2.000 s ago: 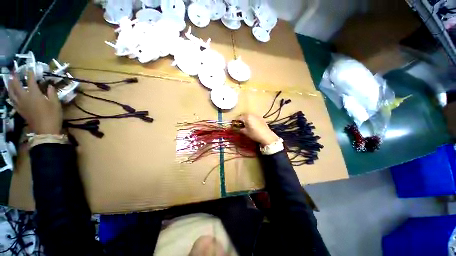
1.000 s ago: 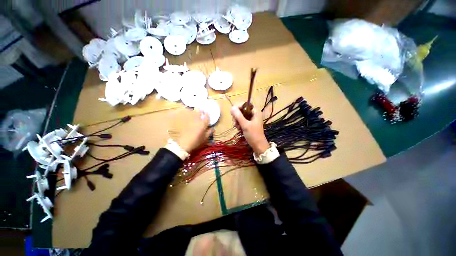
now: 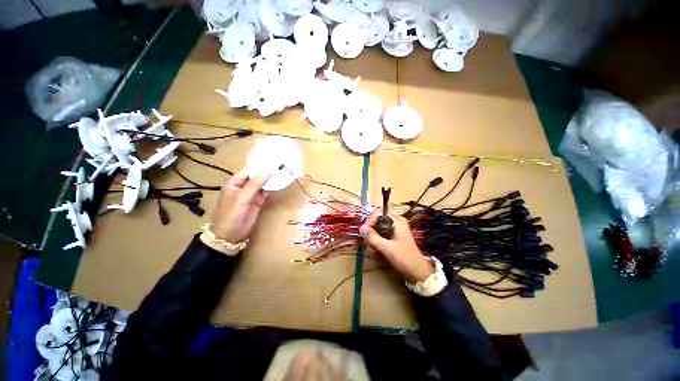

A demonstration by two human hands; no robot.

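Observation:
My left hand holds a round white housing by its lower edge, its flat face with a small centre hole towards me. A thin dark line runs from near the hole towards the lead bundle; I cannot tell if it is joined. My right hand is closed around the short brown handle of a hand tool, its thin dark shaft pointing up and away. The hand is over the middle of the lead wires. Their red ends lie left of it, their black connectors fan out to the right.
Loose white housings are heaped at the far side of the cardboard. Wired housings lie piled at left; more are in a blue bin at lower left. Clear bags and a small dark red wire coil are at right.
My left hand came from the wired pile to the middle, then moved back left, now with a white housing. My right hand stays by the bundle; the tool's shaft now shows shorter.

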